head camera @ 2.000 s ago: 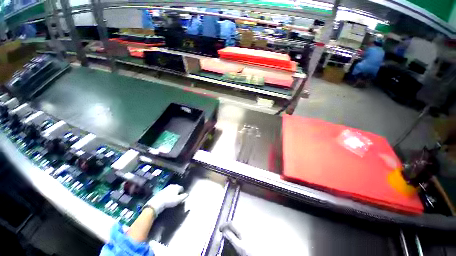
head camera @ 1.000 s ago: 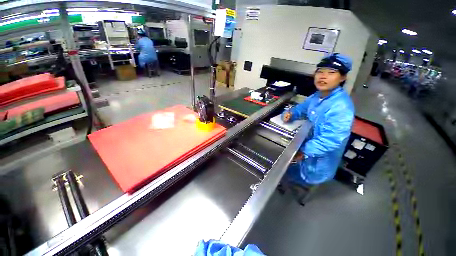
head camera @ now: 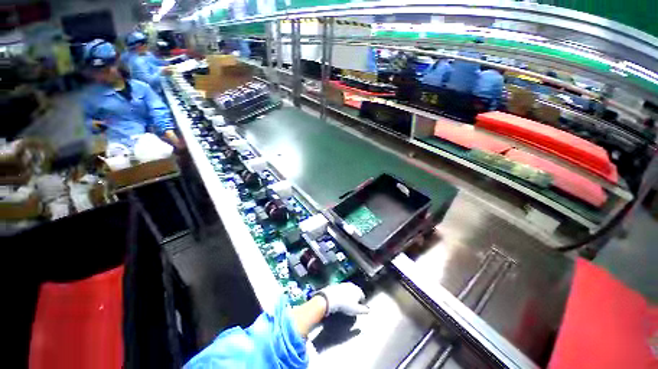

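Observation:
A row of green circuit boards (head camera: 278,212), crowded with parts, runs from the upper left to the near end of the conveyor. Dark coils and pale blocks stand on the boards. My left hand (head camera: 343,299), in a white glove with bare wrist and blue sleeve, is at the near end of the row, beside the last board. Its fingers point right over the shiny steel bed (head camera: 368,331). Whether it grips the board edge cannot be told. My right hand is not in view.
A black tray (head camera: 404,216) with a small green board sits on the green mat (head camera: 317,148). Red sheets (head camera: 606,324) lie at right beyond the rail (head camera: 454,310). A black bin with a red sheet (head camera: 76,317) is at left. People in blue stand beyond the row.
The view has swung from the person and machine on the right back to the board row. My left glove shows again at the row's end, as two seconds ago; the right glove seen then is gone.

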